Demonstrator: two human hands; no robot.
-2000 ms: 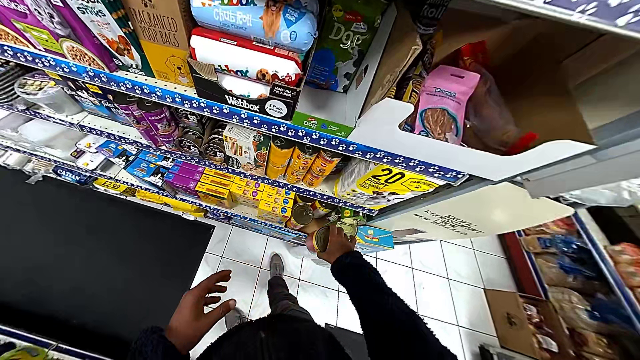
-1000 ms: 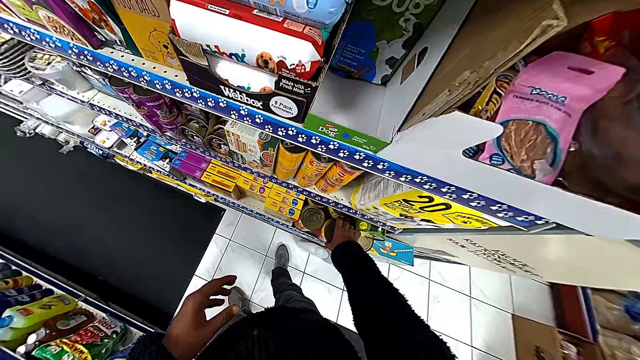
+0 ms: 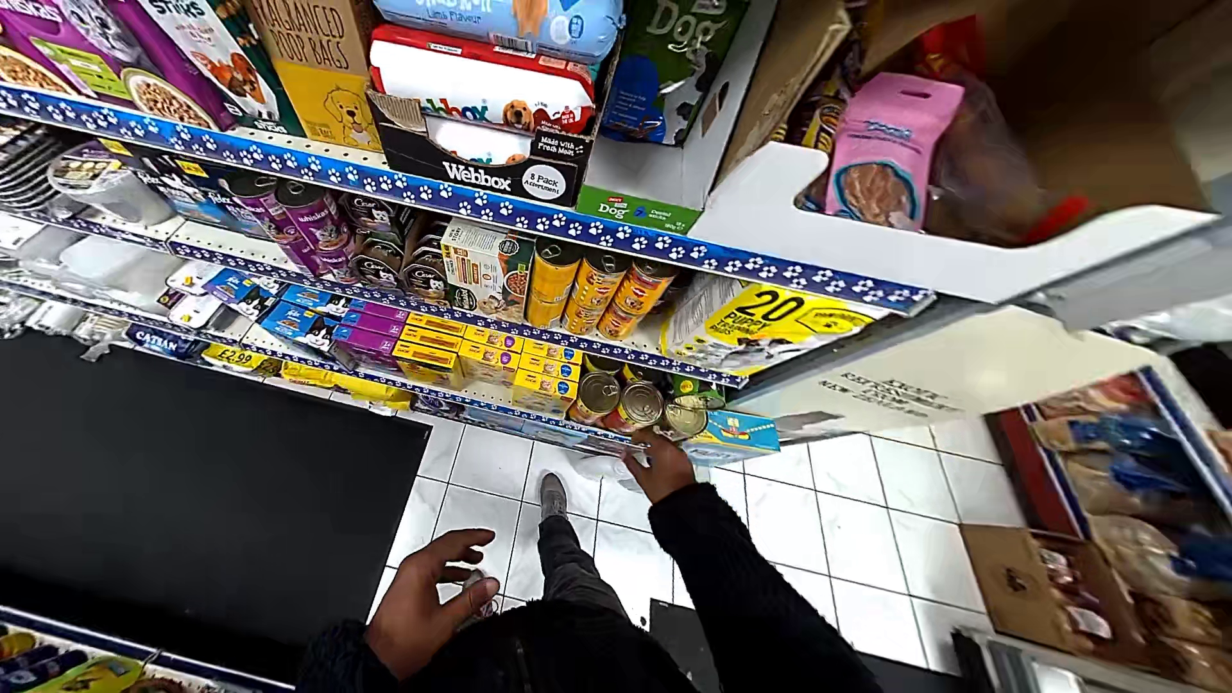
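Note:
Just in front of the lowest visible shelf, my right hand [image 3: 662,466] reaches near its edge, below a row of tins. Its fingertips are partly hidden against the shelf edge, and I cannot tell whether they touch anything. Closest to it are a tin with a ring pull [image 3: 640,404], another tin [image 3: 686,418] and a light blue box [image 3: 733,435]. One more tin [image 3: 596,394] stands to their left, beside small yellow boxes [image 3: 547,376]. My left hand [image 3: 430,599] is over the floor at lower centre, fingers apart, holding nothing.
Orange tins [image 3: 602,291] and yellow puppy pads [image 3: 760,322] occupy the shelf above. The blue paw-print shelf edge [image 3: 462,202] juts out higher up. An open cardboard box [image 3: 1020,577] stands at right on white floor tiles [image 3: 770,500]. A black mat [image 3: 192,481] lies at left.
Two seconds ago my right hand held a tin; now several tins stand on the shelf and the hand has drawn back slightly from them. My left hand stays apart from the shelf.

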